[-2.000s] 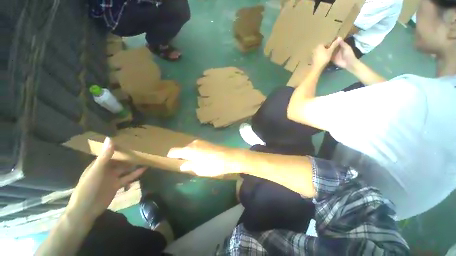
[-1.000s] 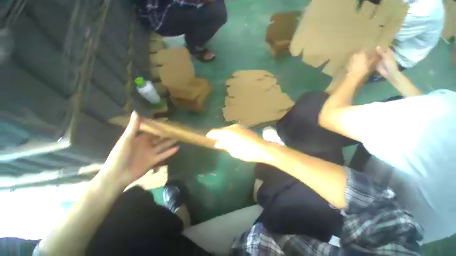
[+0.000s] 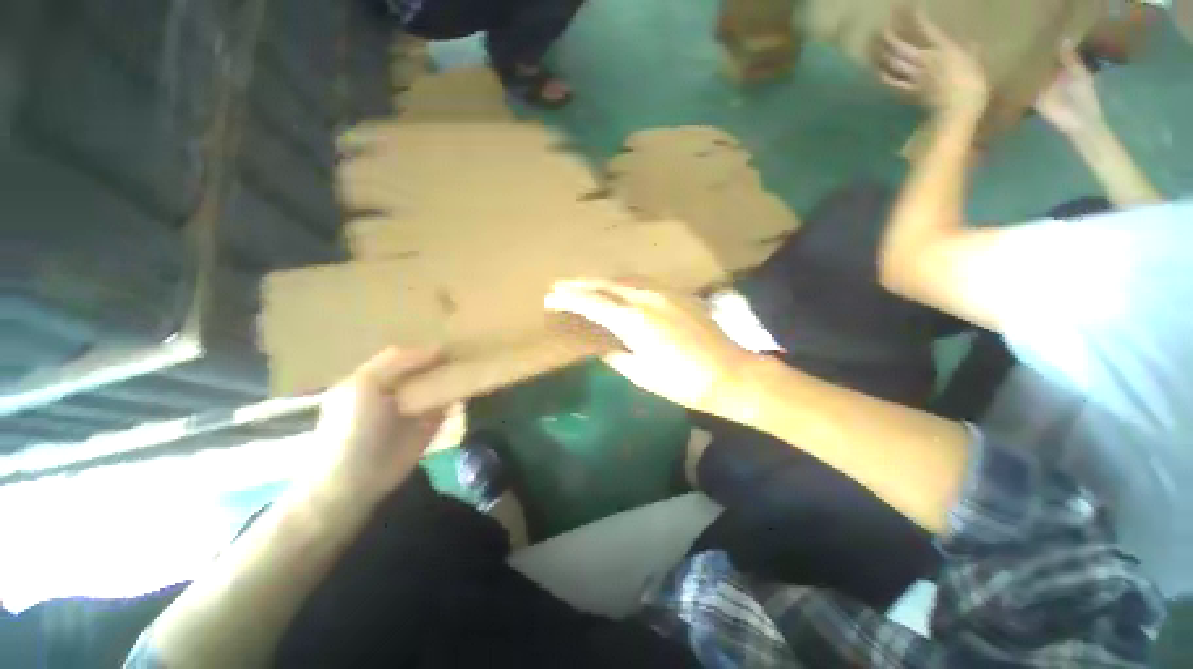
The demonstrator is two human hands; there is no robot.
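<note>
A brown cardboard box blank (image 3: 484,222) with notched edges and thin slots is spread out flat in front of me. A narrow strip along its near edge is creased. My left hand (image 3: 380,405) holds the near left edge, with the thumb on top and the other fingers partly hidden. My right hand (image 3: 654,342) is at the near right edge, its fingers over the cardboard; its thumb is not clearly seen. The picture is slightly blurred.
A person in a light top (image 3: 1073,301) sits at right, hands on another blank (image 3: 1020,52). More blanks (image 3: 700,177) lie on the green floor (image 3: 576,444). Dark wrapped goods (image 3: 105,170) stand at left. Another person's sandalled foot (image 3: 539,86) shows at top.
The blank was seen nearly edge-on and now shows its broad face, covering the bottle. My left hand has changed from spread fingers to a grip on the near edge.
</note>
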